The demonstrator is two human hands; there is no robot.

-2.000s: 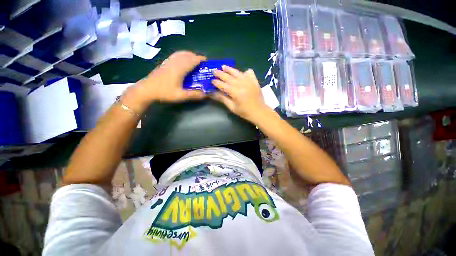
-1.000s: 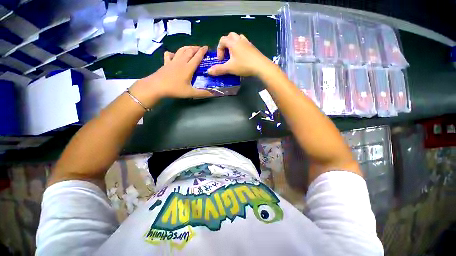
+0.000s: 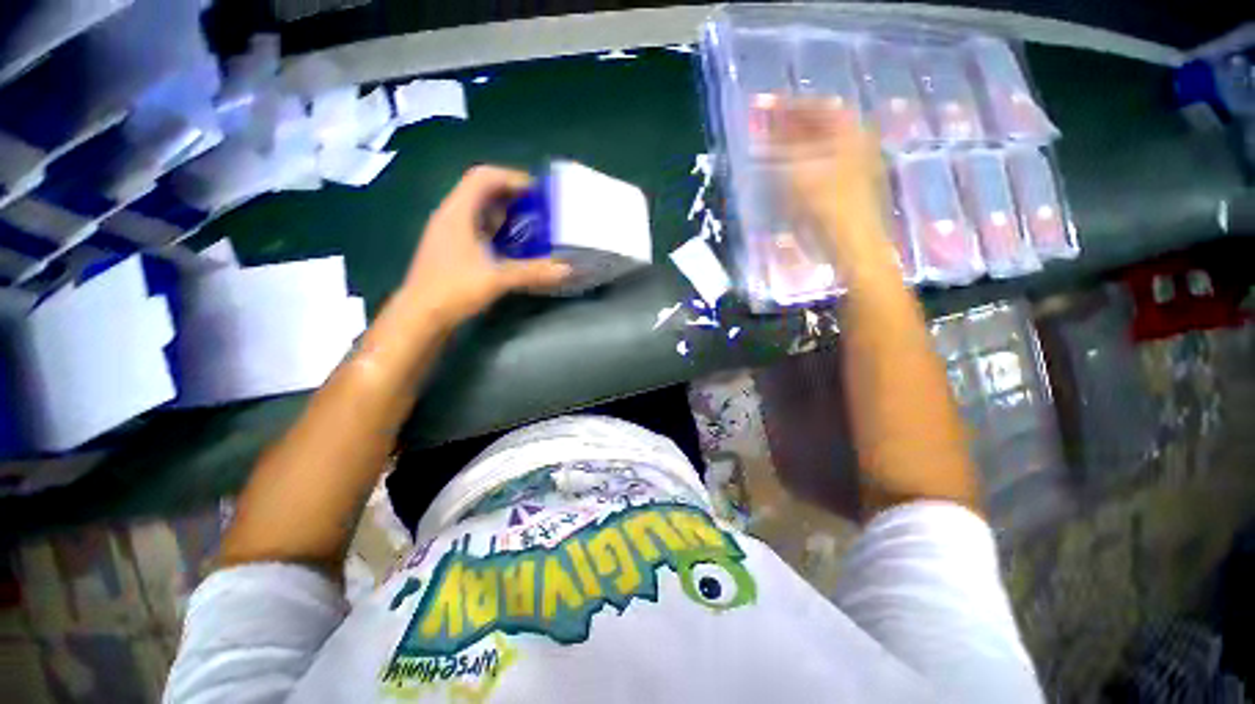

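My left hand (image 3: 461, 255) grips a small gift box (image 3: 599, 217) over the green bench. The box is blue on its left side, with a white face or flap towards the right. My right hand (image 3: 833, 172) is blurred and lies over the left part of the clear blister tray (image 3: 908, 162). Its fingers cover some pockets, and whether it holds a phone cannot be told. The tray's other pockets show phones (image 3: 943, 213) with pinkish keypads.
Open empty boxes (image 3: 103, 351) with white flaps stand at left. White slips (image 3: 351, 131) lie behind them. A white paper piece (image 3: 702, 268) and scraps lie left of the tray. Empty trays (image 3: 998, 371) and a red bin (image 3: 1184, 296) are low right. A blue object (image 3: 1218, 85) is far right.
My right hand has left the box and moved right onto the tray. My left hand has moved slightly left with the box, whose white side now shows. The view has shifted.
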